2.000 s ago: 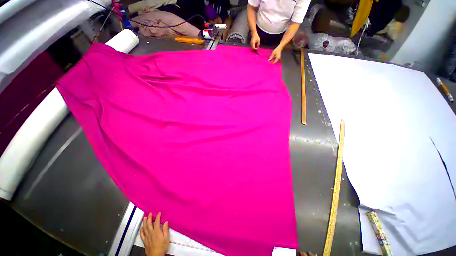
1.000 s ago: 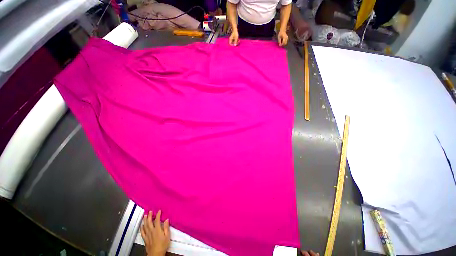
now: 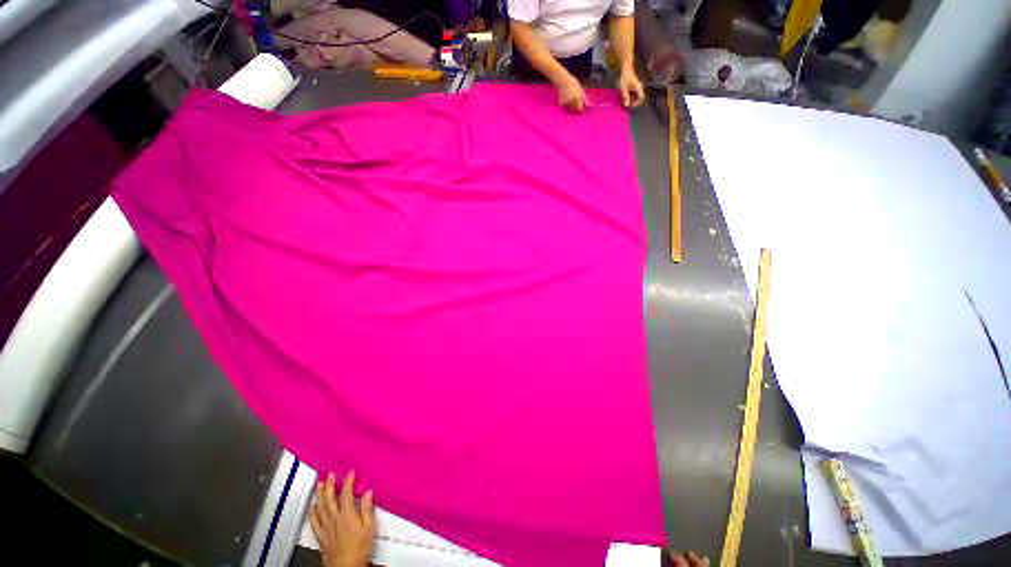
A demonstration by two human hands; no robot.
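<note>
The bright pink fabric [image 3: 443, 299] lies spread over the table, with soft folds at its far left and a fairly straight right edge. White underlay paper [image 3: 416, 539] shows under its near edge. My left hand [image 3: 346, 521] lies flat with fingers spread, on the white paper at the fabric's near edge, beside the rail [image 3: 277, 515]; it grips nothing visible. My right hand [image 3: 685, 559] is cut off by the bottom edge near the fabric's near right corner; only fingertips show, and what they hold is hidden.
A yellow ruler [image 3: 751, 410] and a farther orange one [image 3: 674, 177] lie right of the fabric. White pattern paper [image 3: 876, 288] covers the right side, a patterned tube [image 3: 849, 512] on it. A white roll [image 3: 67, 299] lies at left. A person's hands [image 3: 599, 95] touch the fabric's far edge.
The other person's hands have moved from apart to closer together at the far right corner of the fabric. My left hand stays in place on the paper.
</note>
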